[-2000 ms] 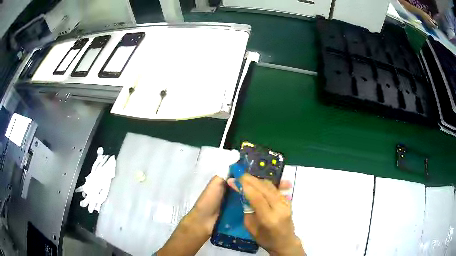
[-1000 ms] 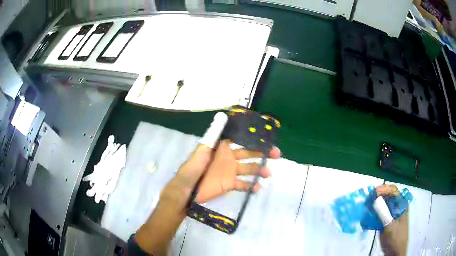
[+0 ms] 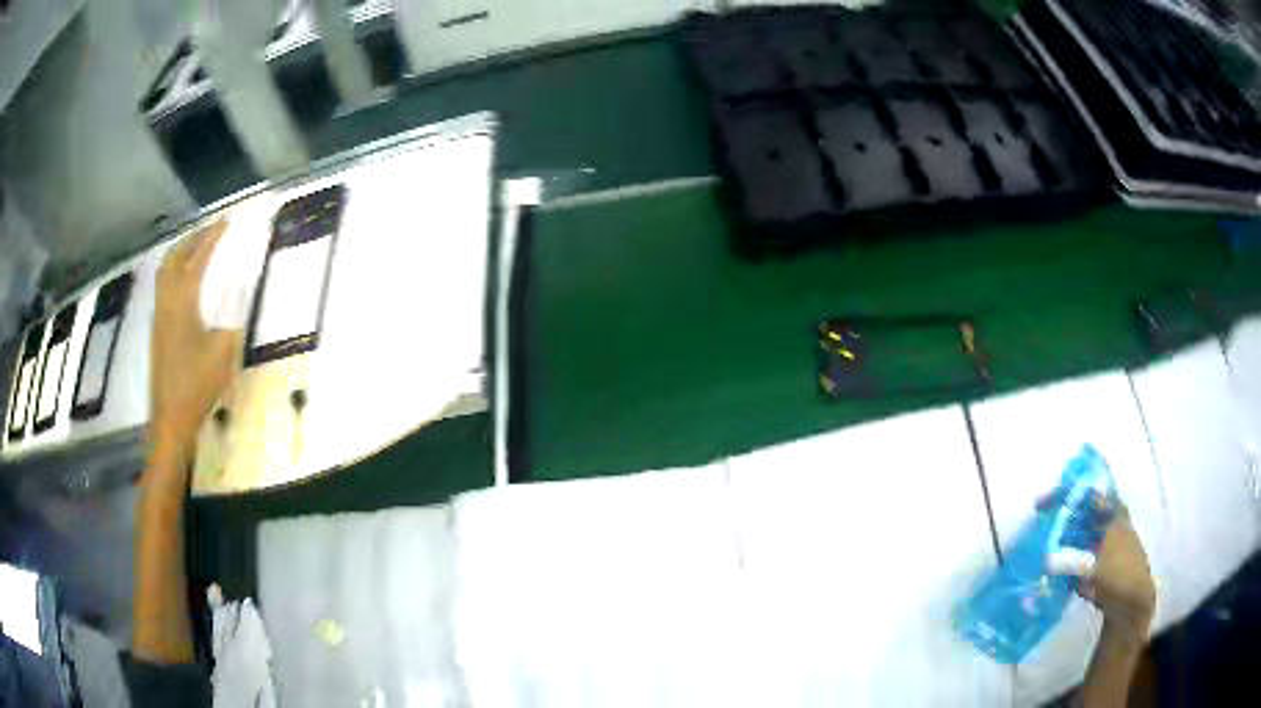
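Observation:
A black phone middle frame (image 3: 310, 217) lies flat on the white feed table (image 3: 415, 263), its camera end away from me. My left hand (image 3: 194, 325) is just left of it over the table, blurred, its white-cotted thumb towards the frame. It grips nothing that I can see; whether it touches the frame is unclear. My right hand (image 3: 1117, 574), at the lower right over the white sheeting (image 3: 857, 539), holds crumpled translucent blue film (image 3: 1021, 609).
More frames (image 3: 101, 346) stand in a row at the table's left. Another frame (image 3: 906, 318) lies on the green belt (image 3: 622, 318), a partial one further right. A black blister tray (image 3: 899, 132) and stacked trays (image 3: 1162, 111) are behind. White cots (image 3: 239, 650) lie at lower left.
The film came off the frame into my right hand, which moved right. My left hand carried the bare frame to the feed table, where it now lies. The view has swung.

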